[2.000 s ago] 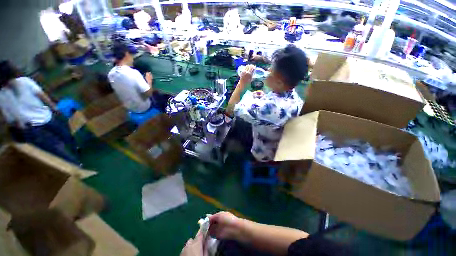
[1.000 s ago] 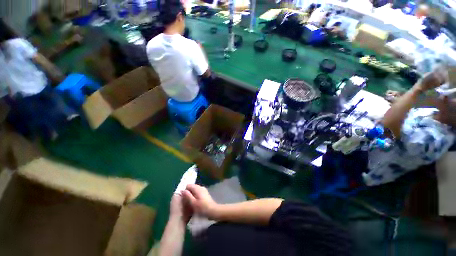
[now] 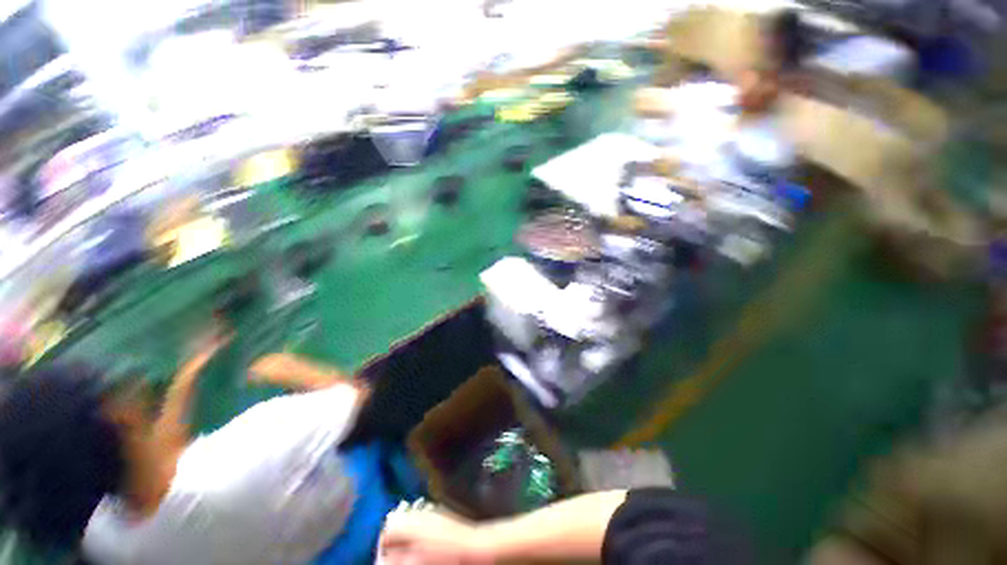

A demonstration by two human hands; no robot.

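My right hand [image 3: 425, 537] is bare and blurred at the bottom edge, with its forearm coming in from the right out of a black sleeve. A small whitish bit shows at the top of its fingers, too blurred to name. The hand is partly cut off by the frame's edge, so its grip cannot be told. My left hand is not in view.
A person in a white shirt [image 3: 248, 469] sits at lower left at the green bench [image 3: 387, 270]. An open carton [image 3: 447, 441] holds green-white items. A machine [image 3: 585, 315] stands beyond, with another person [image 3: 718, 121] behind it.
The view has swung left and round toward the bench. My hands were together on a white cloth-like thing; now only the right shows, lower down. The seated person in white appears much nearer.
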